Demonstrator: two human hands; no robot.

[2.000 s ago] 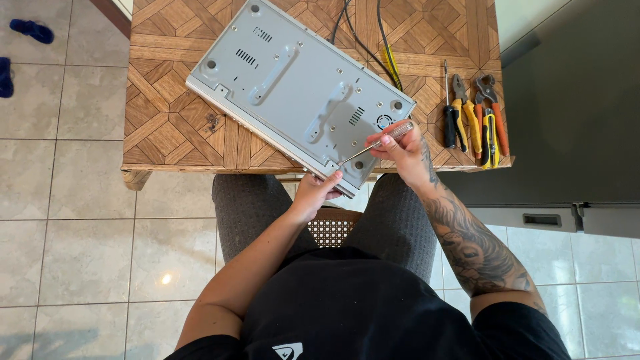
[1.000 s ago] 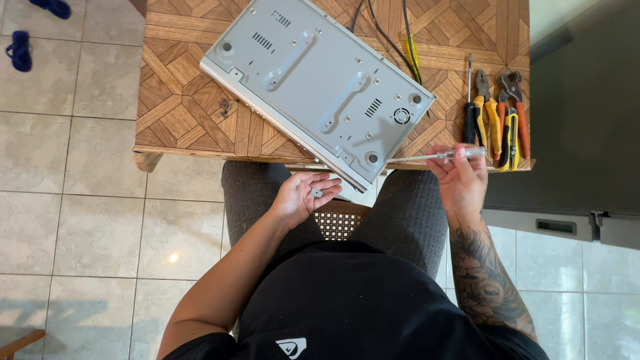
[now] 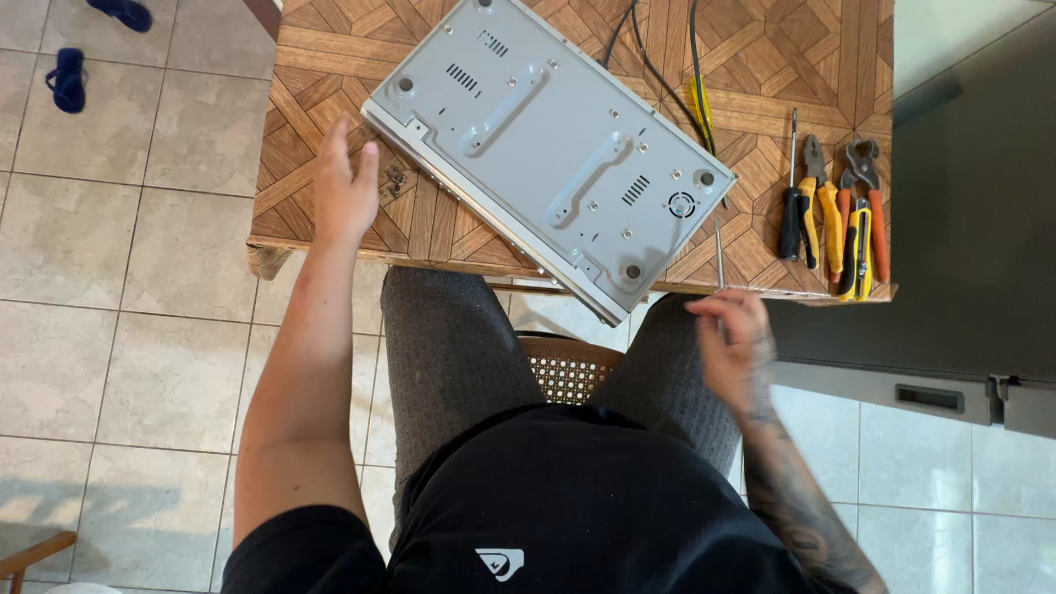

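A silver metal electronics housing (image 3: 553,140) lies diagonally with its footed, vented face up, one corner overhanging the table's front edge. My left hand (image 3: 346,186) is beside its left corner, thumb and fingers apart, holding nothing that I can see. Close to that hand, several small screws (image 3: 394,181) lie in a loose pile on the table. Right of the housing, my right hand (image 3: 734,338) is closed around a screwdriver (image 3: 719,256) whose shaft points toward the table; the handle is mostly hidden in the blurred fingers.
On the right of the wood-patterned table (image 3: 808,49) lie a black-handled screwdriver (image 3: 791,219), yellow-handled pliers (image 3: 821,198), orange-handled pincers (image 3: 879,223) and a yellow utility knife (image 3: 858,256). Dark cables (image 3: 660,78) run behind the housing. A wicker chair seat (image 3: 569,367) shows between my legs.
My left hand has gone from below the housing's front edge, where it held a small piece a second ago, to beside the screw pile. The screwdriver has swung away from the housing's corner.
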